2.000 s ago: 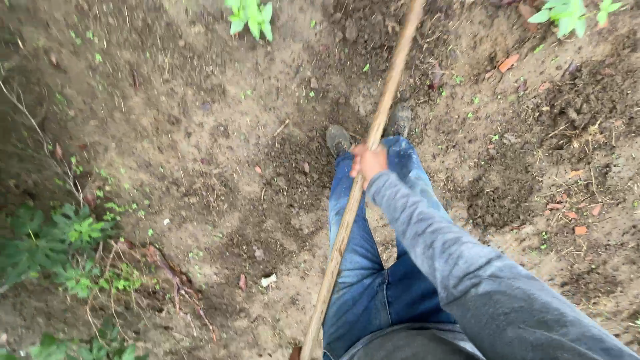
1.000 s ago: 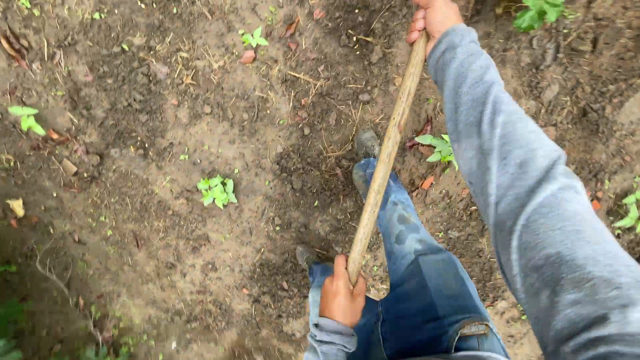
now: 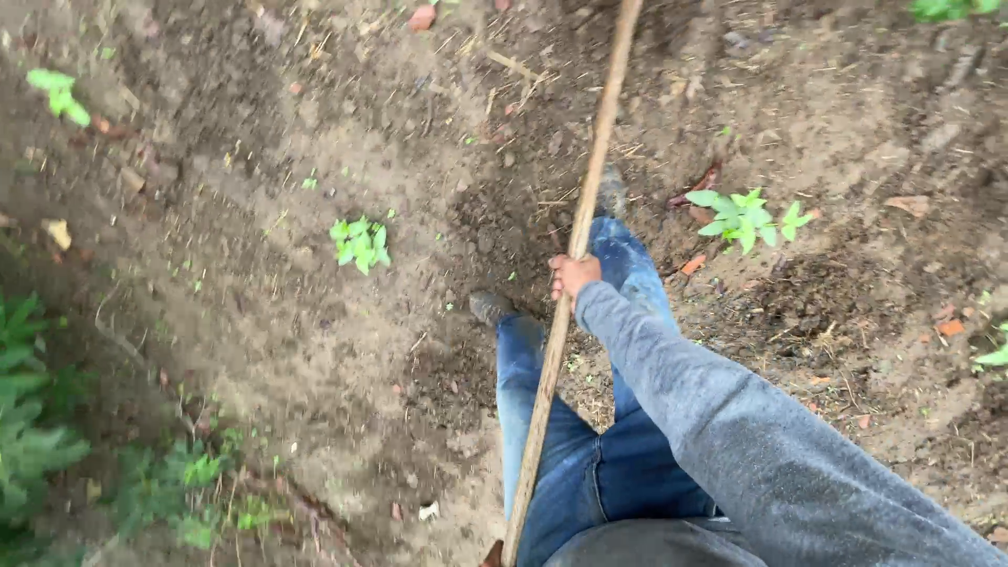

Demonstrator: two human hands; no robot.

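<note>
A long wooden handle (image 3: 594, 169) runs slantwise from the top edge down to the bottom edge, passing in front of my jeans. My right hand (image 3: 575, 277), in a grey sleeve, is closed around its middle. At the bottom edge, a small part of my left hand (image 3: 493, 554) shows against the handle's lower end; the rest of that hand is out of the frame. Whatever the handle's upper end bears is out of view. My shoes, one at the left (image 3: 490, 307) and one partly behind the handle (image 3: 611, 193), stand on bare soil.
A leafy seedling (image 3: 361, 242) grows left of my feet, and another (image 3: 744, 219) to their right. Denser green plants (image 3: 31, 417) fill the lower left. Loosened dark soil (image 3: 811, 295) and brick fragments (image 3: 951, 327) lie at the right.
A second ago my right hand gripped the handle near the top of the view; now it is at mid-frame. My left hand has gone from beside my knee to the bottom edge.
</note>
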